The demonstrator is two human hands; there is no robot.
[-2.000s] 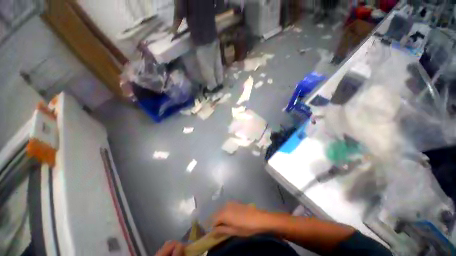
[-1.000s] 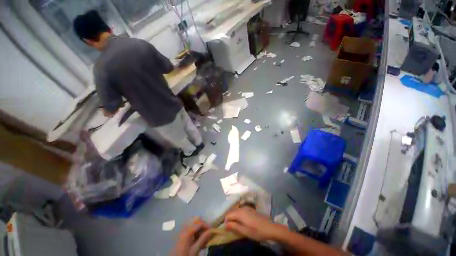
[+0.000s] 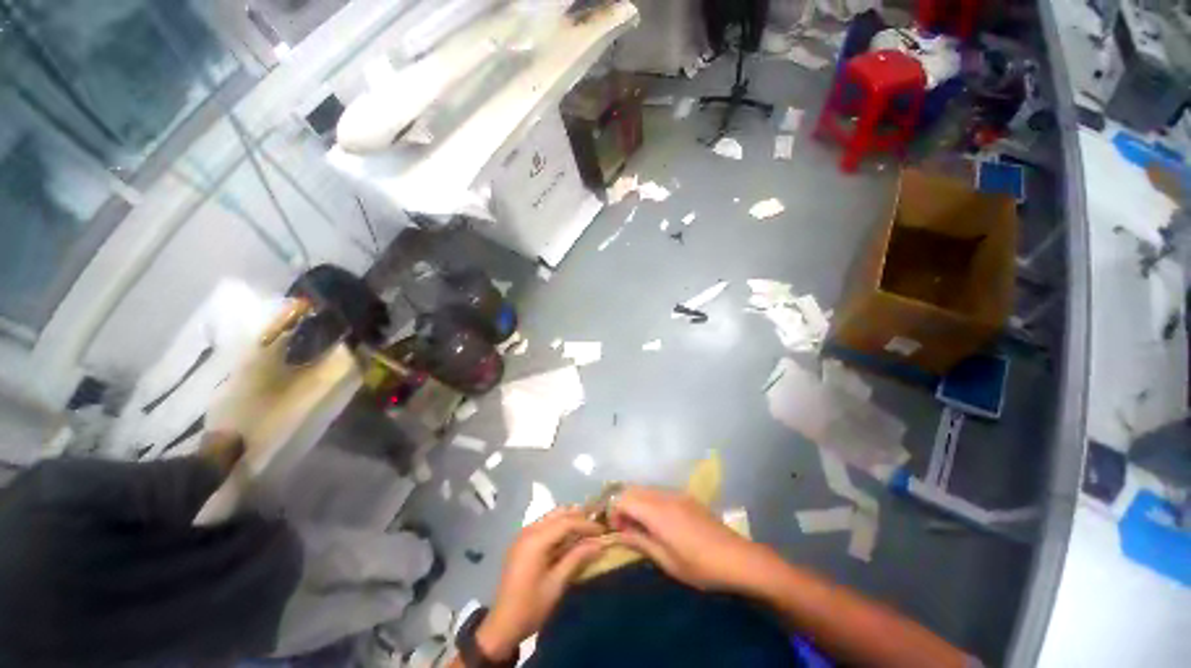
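Note:
My left hand (image 3: pixel 542 565) and my right hand (image 3: pixel 673 532) are close together in front of my body at the bottom centre. Both hold a yellow-tan fabric strip (image 3: pixel 611 561), bunched between the fingers. A loose yellowish end (image 3: pixel 705 480) shows beyond my right hand. The fingers are blurred, so the exact grip is hard to tell. A dark band is on my left wrist.
A person in dark grey (image 3: pixel 157 568) bends over a table at the left. An open cardboard box (image 3: pixel 934 281) and a red stool (image 3: pixel 878 98) stand at the right. Paper scraps (image 3: pixel 542 405) litter the floor. A long white table (image 3: pixel 1110 326) runs along the right edge.
The view has moved forward along the aisle. The person is now nearer at the lower left, and the blue stool has left the view. Both hands still hold the strip.

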